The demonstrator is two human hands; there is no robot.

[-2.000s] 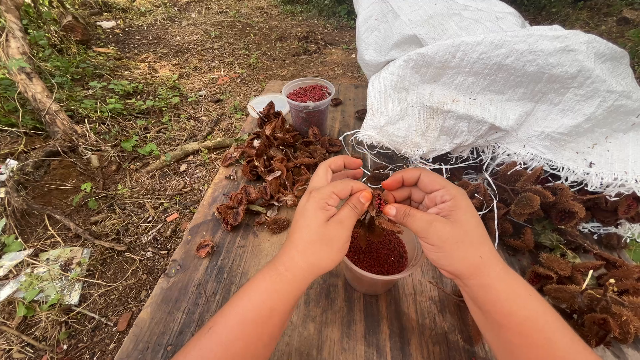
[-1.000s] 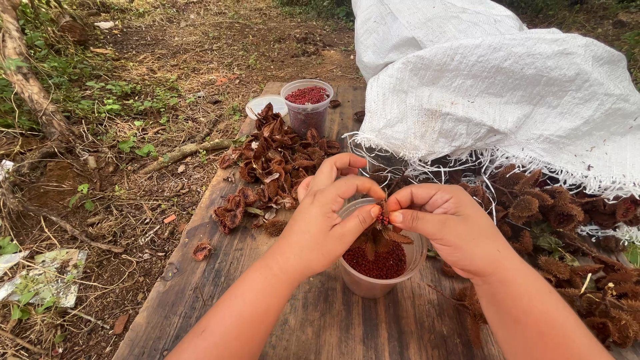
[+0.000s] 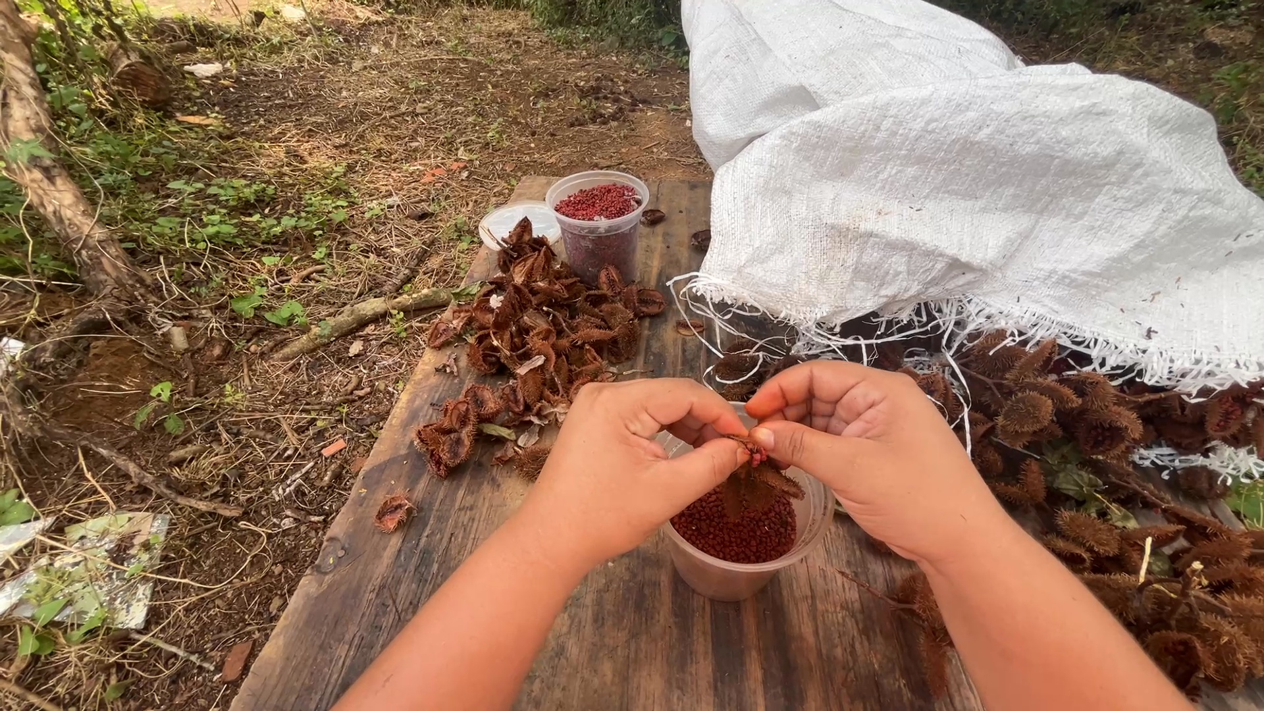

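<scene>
My left hand (image 3: 632,464) and my right hand (image 3: 859,449) meet over a clear plastic tub (image 3: 726,583) part full of red annatto seeds (image 3: 736,528). Thumbs and forefingers of both pinch an opened, spiny brown annatto pod (image 3: 755,486), with a few red seeds showing at the fingertips. The pod hangs just above the seeds in the tub. Part of the tub's far rim is hidden behind the hands.
Empty brown pod husks (image 3: 553,326) are heaped at the left, before a second tub of red seeds (image 3: 599,232) and a round lid (image 3: 518,223). Spiny pods on stems (image 3: 1096,434) lie at right, partly under a white woven sack (image 3: 968,188). All rest on a wooden board (image 3: 415,583).
Both hands have come down slightly and stay together over the tub. The pod's flaps hang open beneath the fingers, where two seconds ago they were mostly hidden.
</scene>
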